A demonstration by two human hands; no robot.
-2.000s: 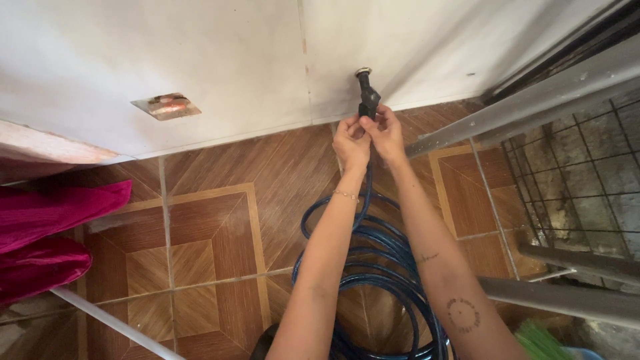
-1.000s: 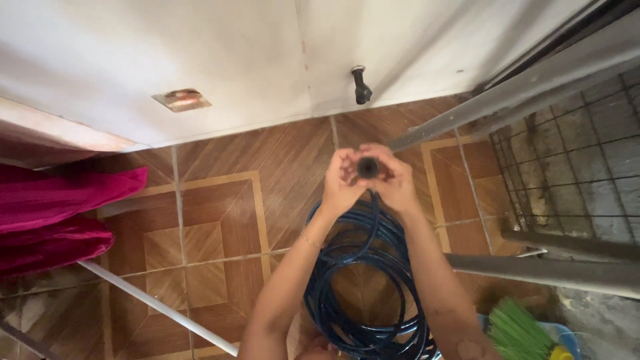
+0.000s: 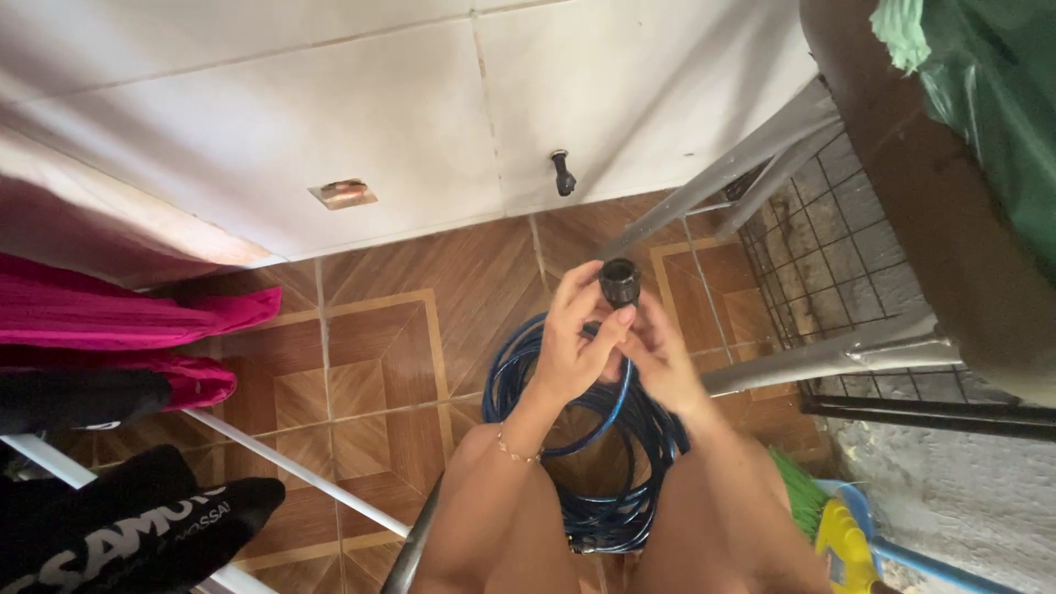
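Both hands hold a black plastic hose connector (image 3: 620, 282) in front of the body, its round open end turned up toward the camera. My left hand (image 3: 575, 330) grips it from the left side, with the thumb across its lower part. Around its right and lower side are the fingers of my right hand (image 3: 660, 355). A blue hose (image 3: 619, 404) runs down from the connector to a coil (image 3: 511, 363) lying on the tiled floor between the knees. A black tap (image 3: 563, 173) sticks out of the white wall, beyond the hands and apart from the connector.
Grey metal legs (image 3: 825, 359) and a wire grid (image 3: 850, 256) stand at right, below a brown surface edge (image 3: 916, 181). Pink cloth (image 3: 124, 305) and black cloth (image 3: 148, 528) hang at left by white bars (image 3: 305, 474). A green-bristled broom (image 3: 796, 487) lies lower right.
Two seconds ago both hands were at the wall tap with the connector against it. They have drawn back toward the body with the connector, and its open end now faces up.
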